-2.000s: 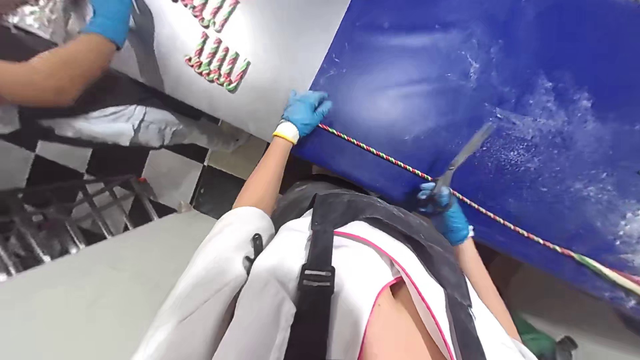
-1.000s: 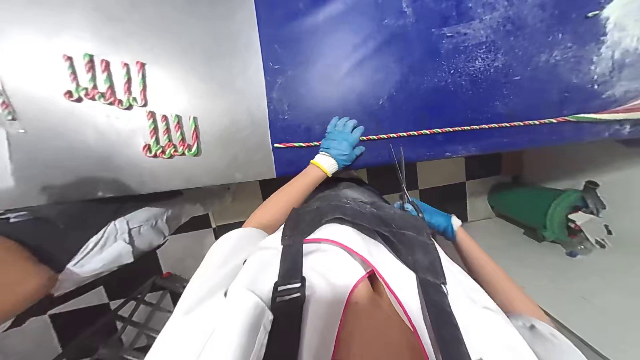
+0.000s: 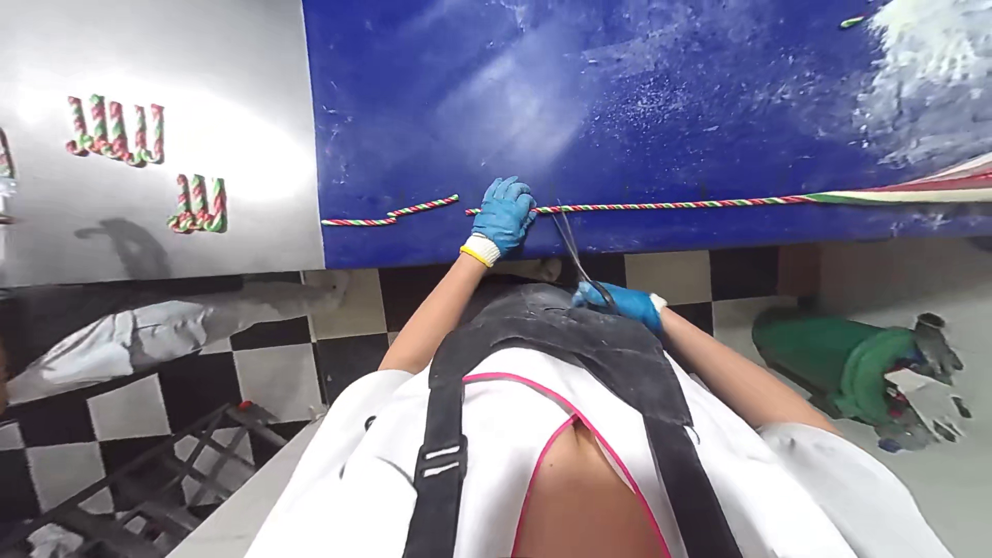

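Observation:
My left hand (image 3: 505, 213), in a blue glove, lies over the twisted red, green and white candy rope (image 3: 682, 204) near its left end. My right hand (image 3: 616, 301), also blue-gloved, grips a pair of scissors (image 3: 574, 252) by the handles. Their blades point up to the rope just right of my left hand; whether they touch it is not clear. Two short cut candy pieces lie to the left, one (image 3: 356, 222) near the edge of the blue surface and one (image 3: 423, 205) nearly end to end with it. Rightward the rope widens into thick striped candy (image 3: 922, 184).
Bent candy canes (image 3: 116, 132) lie in groups on the metal table (image 3: 256, 155) at left. The blue work surface (image 3: 480, 85) bears white powder at right. A green bin (image 3: 845, 360) stands on the floor at right, and a dark metal rack (image 3: 167, 473) at lower left.
Two separate short pieces now lie left of my left hand, where one second ago the rope ran on unbroken. The scissors' blades have come up to the rope. The view has shifted strongly since two seconds ago.

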